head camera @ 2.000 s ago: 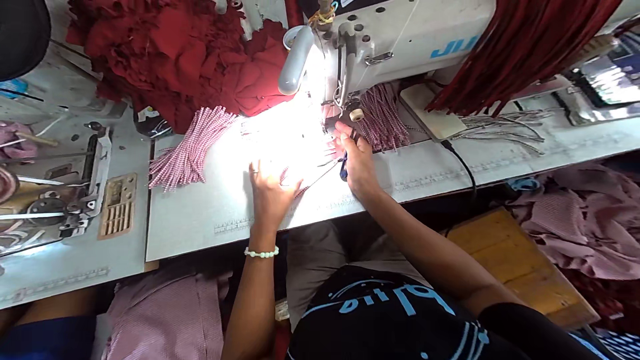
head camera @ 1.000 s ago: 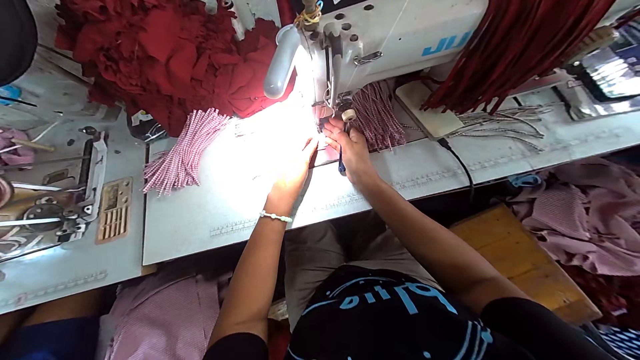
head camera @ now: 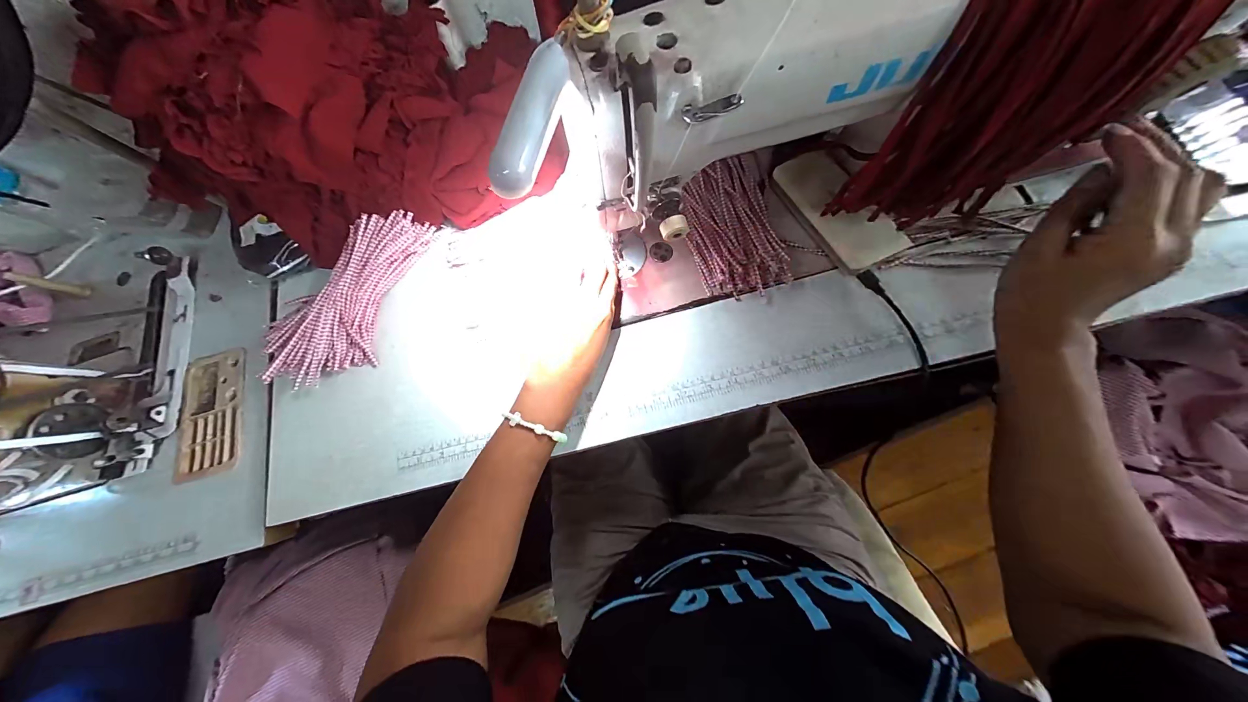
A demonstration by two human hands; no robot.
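My left hand (head camera: 575,317) lies on the sewing machine bed beside the presser foot and needle area (head camera: 629,229); glare from the lamp (head camera: 531,122) hides its fingertips and anything beneath them. At the right, my right hand (head camera: 1121,229) is raised beside the hanging bundle of dark red fabric strips (head camera: 1033,88), its fingers curled at the bundle's edge. Whether the fingers grip a strip cannot be seen. A bundle of pink checked cords (head camera: 351,297) lies left of my left hand, and another bundle of pink cords (head camera: 736,229) lies right of the needle.
Crumpled red fabric (head camera: 322,107) is heaped at the back left. A beige flat box (head camera: 838,210) with a black cable (head camera: 907,317) sits under the machine arm, near loose thin cords (head camera: 975,239). Another machine (head camera: 88,409) stands at the left. Pink fabric (head camera: 1189,409) hangs at the right.
My right hand has left the needle area and moved right to the hanging red strips. The dark-handled tool seen at that hand earlier no longer shows. My left hand stays near the needle.
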